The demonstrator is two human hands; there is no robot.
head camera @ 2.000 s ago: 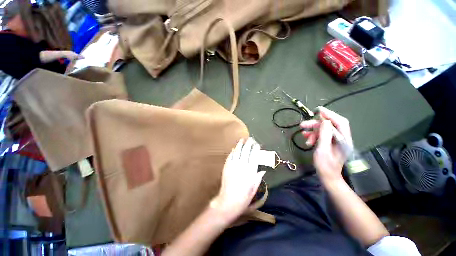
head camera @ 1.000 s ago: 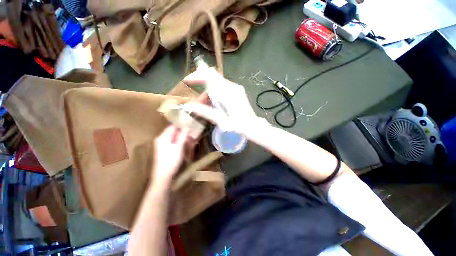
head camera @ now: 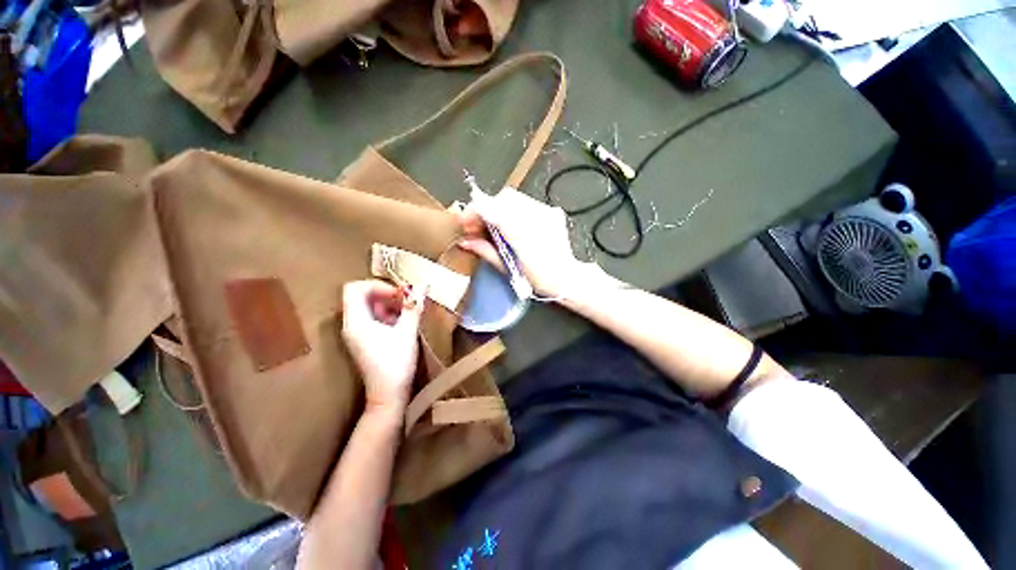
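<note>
The tan-brown bag body [head camera: 312,234] lies on the table in front of me, with a reddish-brown leather patch [head camera: 267,323]. My left hand [head camera: 379,334] lies over it near the mouth, fingertips pinching a small piece beside the cream webbing tab [head camera: 429,275]; the exact piece is hard to tell. My right hand [head camera: 518,239] holds a slim whitish pen-shaped tool [head camera: 504,254] just right of the tab. A pale round disc or pot [head camera: 490,303] shows below my right hand, by the bag edge. Narrow straps [head camera: 457,382] stick out below the tab.
A corded tool [head camera: 613,163] with looped black cord lies on the green table [head camera: 758,150] among loose threads. A red can [head camera: 689,42] and a power strip [head camera: 763,17] are at the back. Other brown bags [head camera: 206,56] lie behind and left. An eared fan [head camera: 869,258] is at right.
My right hand has moved left from the table's right part to the bag's mouth. My left hand has moved left and now pinches beside the tab. The view has shifted, and the pale disc shows.
</note>
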